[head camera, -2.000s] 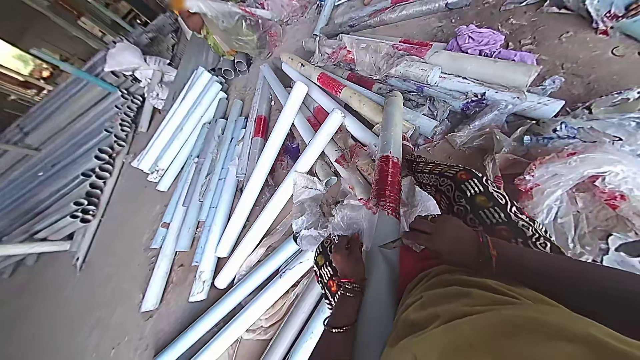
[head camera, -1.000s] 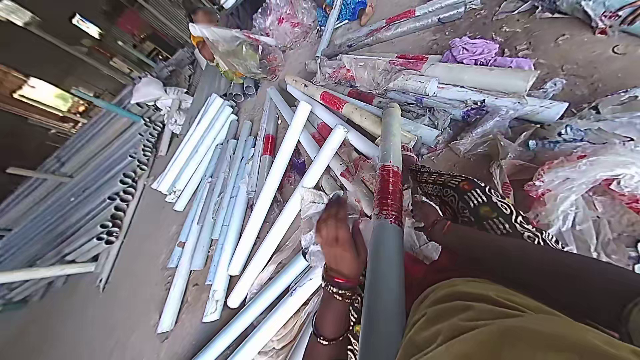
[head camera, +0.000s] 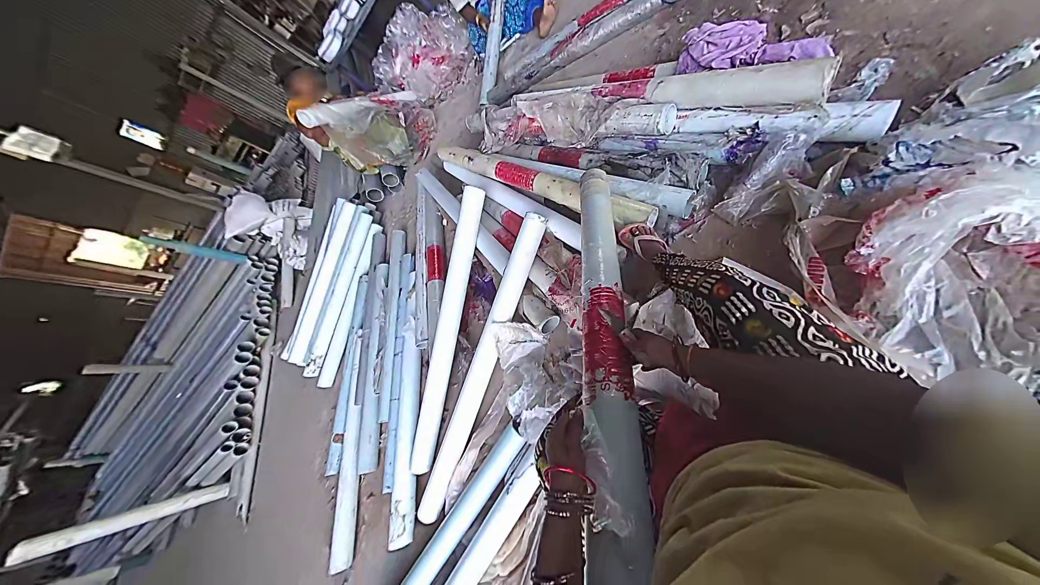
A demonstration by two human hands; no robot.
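Note:
A grey plastic pipe [head camera: 621, 479] with a red printed band runs away from me at the lower middle, with loose clear film on its near part. My left hand [head camera: 566, 443], with bangles at the wrist, is close against the pipe's left side; its fingers are partly hidden. On the right, my right hand [head camera: 654, 349] has its fingers at the edge of the red band, gripping there. Crumpled whitish sheeting [head camera: 532, 378] bunches left of the pipe and shows around my right hand too. Patterned black fabric [head camera: 756, 305] lies beyond my right forearm.
White pipes [head camera: 451, 325] lie side by side to the left. Other pipes [head camera: 731, 85] with red bands lie farther off, near purple cloth [head camera: 719, 45]. Plastic film [head camera: 959, 252] is heaped at right. Stacked grey pipes [head camera: 187, 366] stand at far left. A person [head camera: 305, 93] is in the background.
My left hand, raised beside the pipe with its fingers showing a second ago, has come down nearer to me and is now partly hidden. My right hand has stayed near the red band.

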